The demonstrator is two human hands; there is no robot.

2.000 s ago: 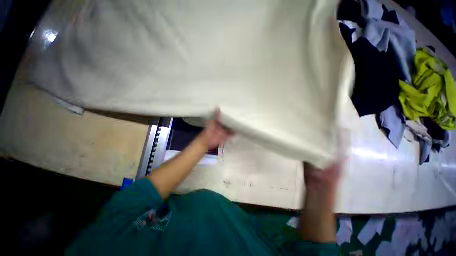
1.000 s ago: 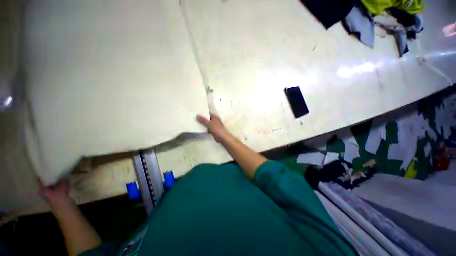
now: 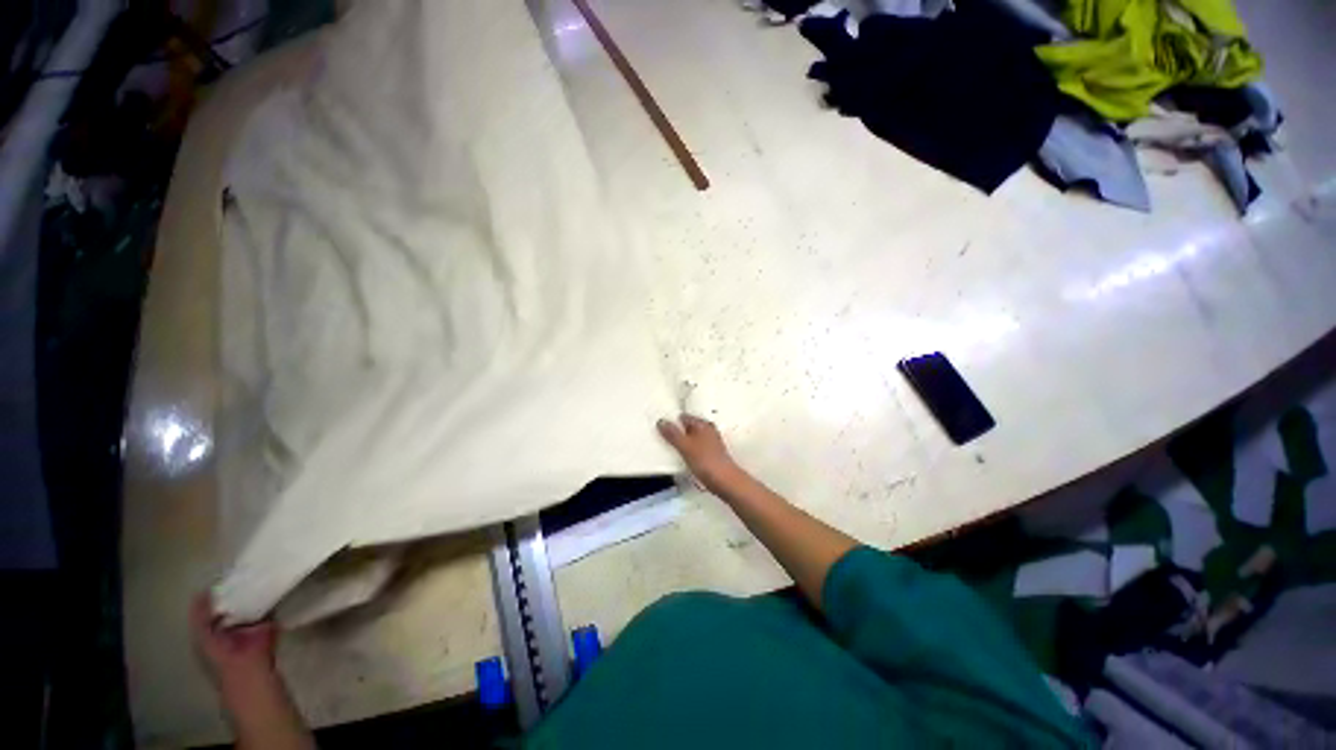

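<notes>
Cream fabric [image 3: 440,322] lies over the left of the table, with folds in its middle. My left hand [image 3: 242,639] grips its near left corner, at the table's left front. My right hand [image 3: 700,446] holds its near right corner. The silver cutter track [image 3: 531,615] comes out from under the fabric's near edge, with a blue block [image 3: 492,681] on its left and another [image 3: 586,648] on its right. A dark fabric piece [image 3: 608,498] shows partly beside the track, with a white strip [image 3: 623,528] along it; the cloth hides the rest.
A black smartphone [image 3: 947,397] lies on the table [image 3: 821,337] right of my right hand. A reddish-brown stick [image 3: 645,100] lies beyond the fabric's right edge. A pile of black, grey and yellow-green cloth [image 3: 1143,59] is at the far right. White scraps [image 3: 1216,506] lie on the green floor.
The fabric, stretched between my hands and flat a second ago, now shows folds. My left hand is still at the left corner, my right at the right corner. The stick has come into view.
</notes>
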